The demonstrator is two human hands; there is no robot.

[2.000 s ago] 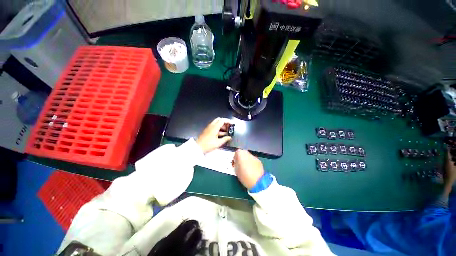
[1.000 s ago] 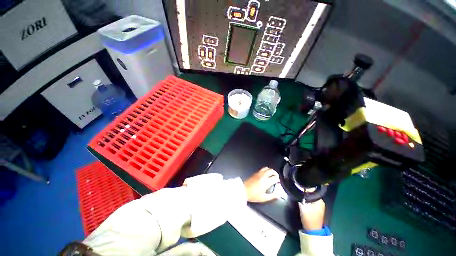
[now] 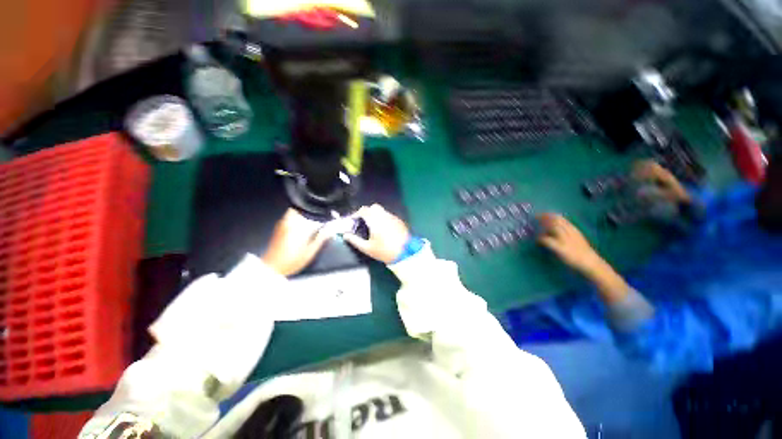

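Note:
The picture is blurred. My left hand [image 3: 296,241] and my right hand [image 3: 380,233] meet just below the lens ring of the black video microscope [image 3: 321,129], above its flat black base plate [image 3: 227,201]. A small dark camera module [image 3: 360,228] is held in the fingers of my right hand. The fingertips of my left hand touch or nearly touch it; whether they also grip something small is too blurred to tell. A white paper sheet [image 3: 330,296] lies along the base's front edge.
The red slotted tray [image 3: 64,266] stands at left. A white tub [image 3: 164,129] and clear bottle [image 3: 216,96] stand behind the base. Rows of dark modules [image 3: 493,218] lie at right. Blister trays [image 3: 514,120] are behind them. A coworker's hand [image 3: 568,243] reaches near the rows.
The view has swung right, away from the monitor. My two hands have come together around the module. The coworker's hands and blue sleeves now show at right.

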